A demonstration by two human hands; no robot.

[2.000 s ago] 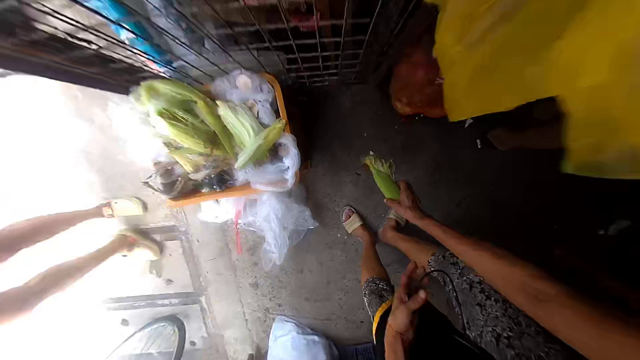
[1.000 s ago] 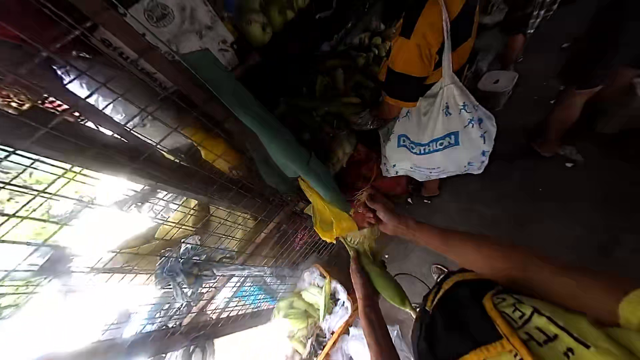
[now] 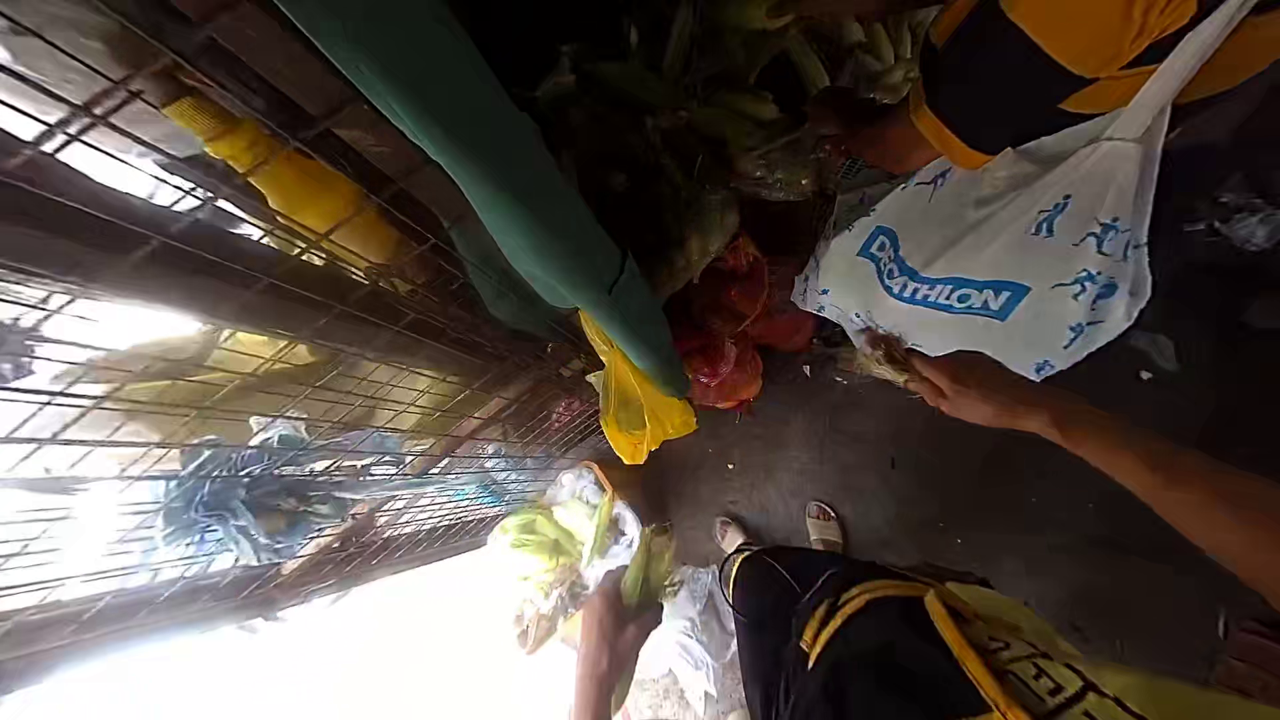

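Observation:
My left hand (image 3: 622,625), low in the view, is closed round an ear of corn in green husk (image 3: 650,562). Just beyond it, more husked corn (image 3: 545,535) lies with clear plastic bags in an orange-rimmed crate (image 3: 602,476). At the right my right hand (image 3: 960,385) holds a tuft of dry corn silk (image 3: 885,358) between its fingers, in front of the lower edge of a white cloth-like bag (image 3: 930,285). Some red mesh sacks (image 3: 725,370) stand to the left of that tuft.
Wire mesh (image 3: 300,400) runs along the left, with a blue-grey plastic bundle (image 3: 250,490) behind it. A green fabric length (image 3: 520,210) and a yellow plastic bag (image 3: 640,405) hang ahead. Another person's arm (image 3: 890,140) reaches in at the top. Dark floor (image 3: 790,455) shows below.
One second ago both hands were together at the corn near the yellow bag. Now they are apart: the left with the ear by the crate, the right off to the right with the silk.

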